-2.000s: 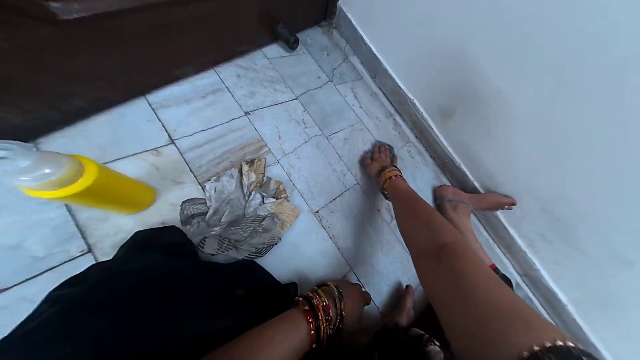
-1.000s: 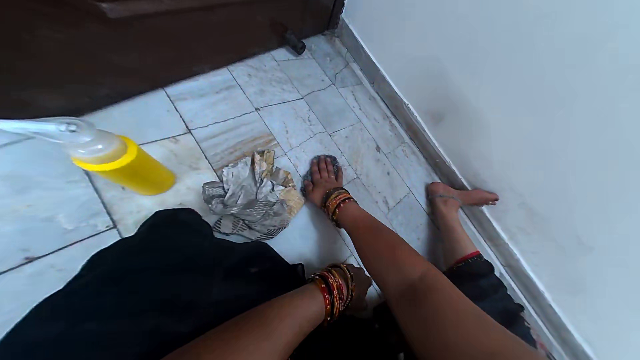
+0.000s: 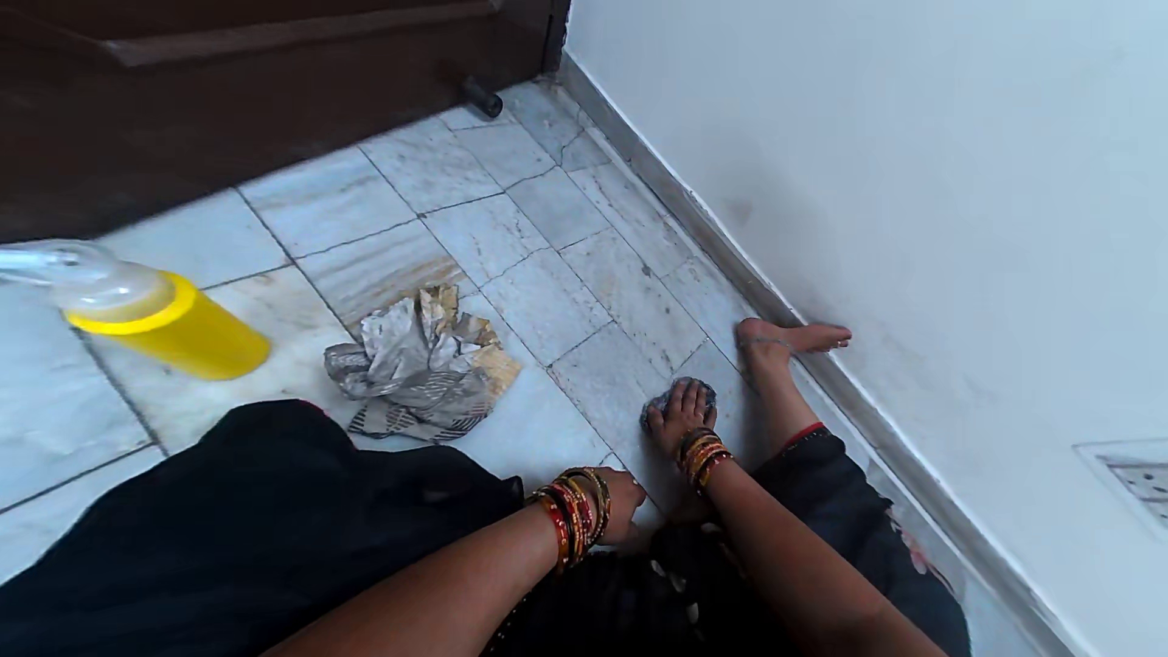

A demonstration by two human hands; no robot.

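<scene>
My right hand (image 3: 683,412) lies flat on a dark grey pad (image 3: 655,406), possibly a scouring pad, and presses it to the marble tile floor (image 3: 547,301), near my bare foot. My left hand (image 3: 620,500), with bangles on its wrist, rests low in front of me by the dark clothing; its fingers are curled and partly hidden, so what it holds cannot be told. A crumpled grey and tan cloth or wrapper (image 3: 424,370) lies on the tiles left of both hands. Farther left stands a clear bottle with yellow liquid or a yellow body (image 3: 187,324), its top blurred.
A dark brown door (image 3: 228,100) with a small black cylindrical door stop (image 3: 484,99) closes off the far side. A white wall (image 3: 876,182) with a grey skirting (image 3: 675,187) runs along the right; my foot (image 3: 789,338) touches it. A socket plate (image 3: 1141,479) is in the wall.
My right hand was far forward near the skirting, then beside the crumpled cloth, and is now closer to me and to the right, with the pad under it. My left hand stays low.
</scene>
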